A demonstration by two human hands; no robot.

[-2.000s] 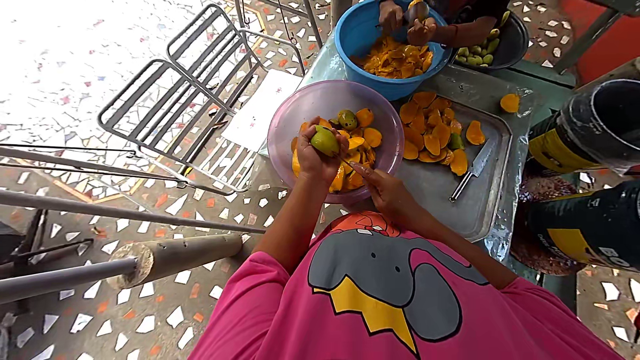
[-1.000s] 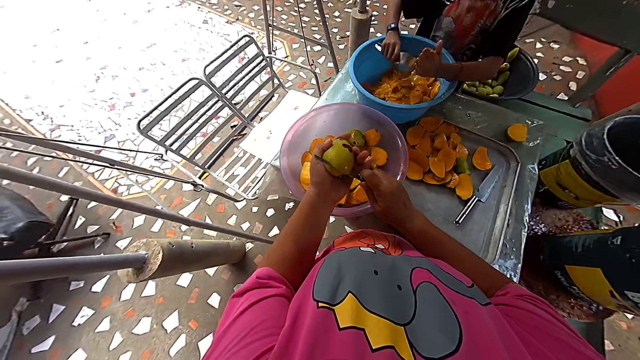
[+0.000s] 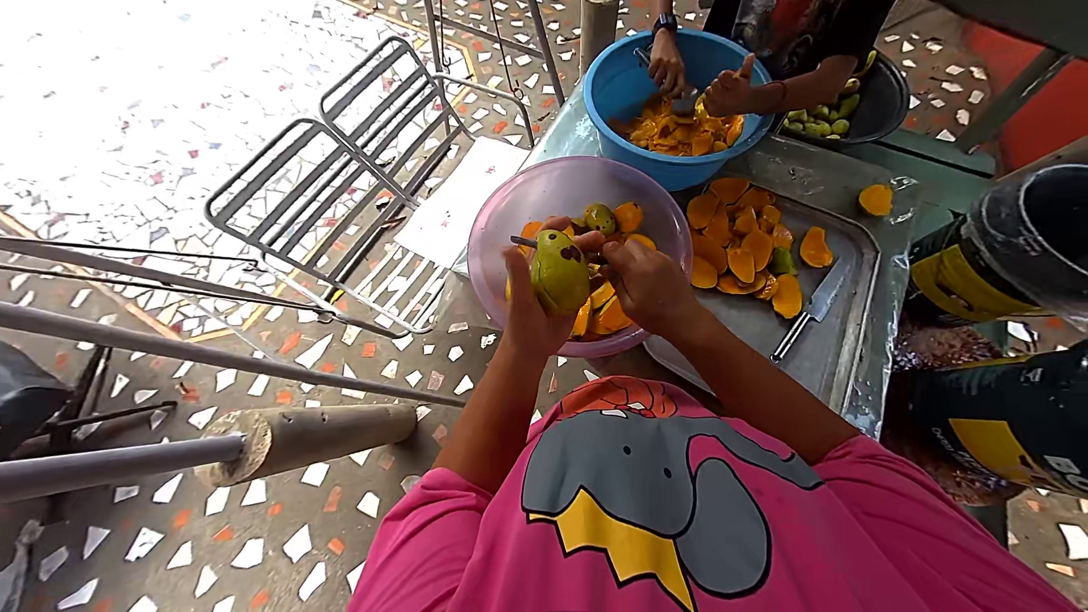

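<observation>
My left hand [image 3: 537,310] grips a green mango [image 3: 560,272] with dark spots, held above a pink plastic bowl [image 3: 489,229]. A thin blade tip [image 3: 524,241] shows just left of the mango's top. Beside the mango, my right hand [image 3: 643,280] is closed, apparently on the tool this blade belongs to; its handle is hidden in the fingers. Orange mango pieces [image 3: 610,316] and another green mango [image 3: 599,218] lie in the bowl. On the metal tray [image 3: 816,365] to the right are several cut mango halves [image 3: 741,246] and a knife [image 3: 813,308].
Another person's hands [image 3: 731,88] work over a blue basin [image 3: 605,93] of orange mango pieces. A dark basin [image 3: 894,93] holds green mangoes. One mango piece [image 3: 875,200] lies beyond the tray. Buckets [image 3: 994,246] stand at the right, a metal folding chair [image 3: 331,187] at the left.
The mango in my left hand is now held more upright, with a blade tip showing beside it. The other person's hands have moved apart over the blue basin since the earliest frame.
</observation>
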